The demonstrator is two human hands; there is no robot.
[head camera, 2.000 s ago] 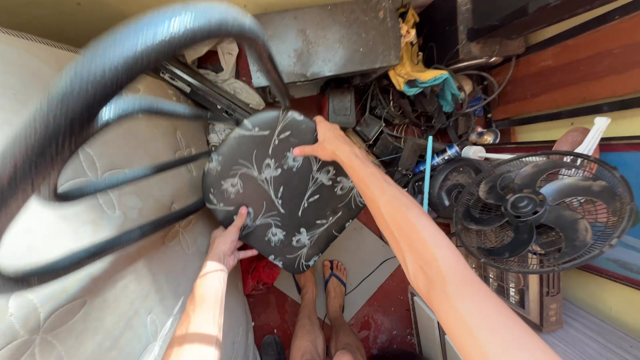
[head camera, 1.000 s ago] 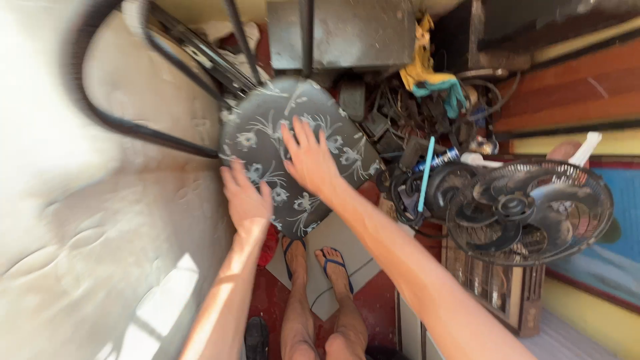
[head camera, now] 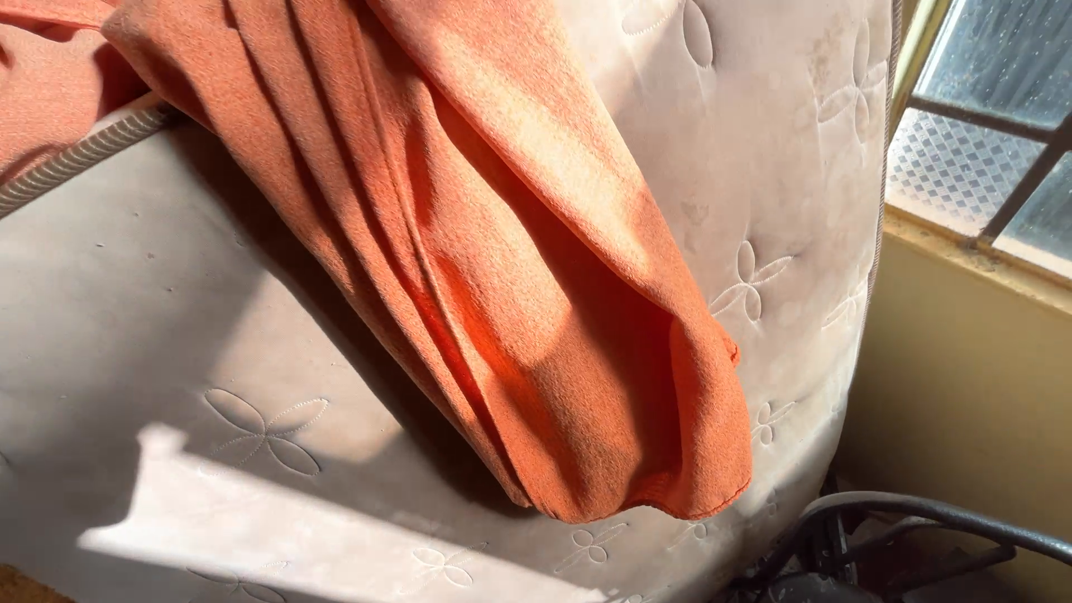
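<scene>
Neither of my hands shows in the head view now. An orange cloth (head camera: 536, 335) hangs in long folds over the piped edge of a pale quilted mattress (head camera: 335, 435), its lower end lying against the mattress side. More of the same orange fabric is at the top left. Part of a black metal chair frame (head camera: 921, 502) shows at the bottom right, beside the mattress. The chair's floral seat cannot be made out.
A window with dark metal bars (head camera: 1026, 193) is at the upper right, above a yellowish wall (head camera: 963, 368). The mattress's far edge runs down close to that wall. Sunlight and shadow fall across the mattress.
The view has swung far over to the mattress and window. Both hands, earlier on the chair's floral seat, are out of sight. The orange cloth has come into view.
</scene>
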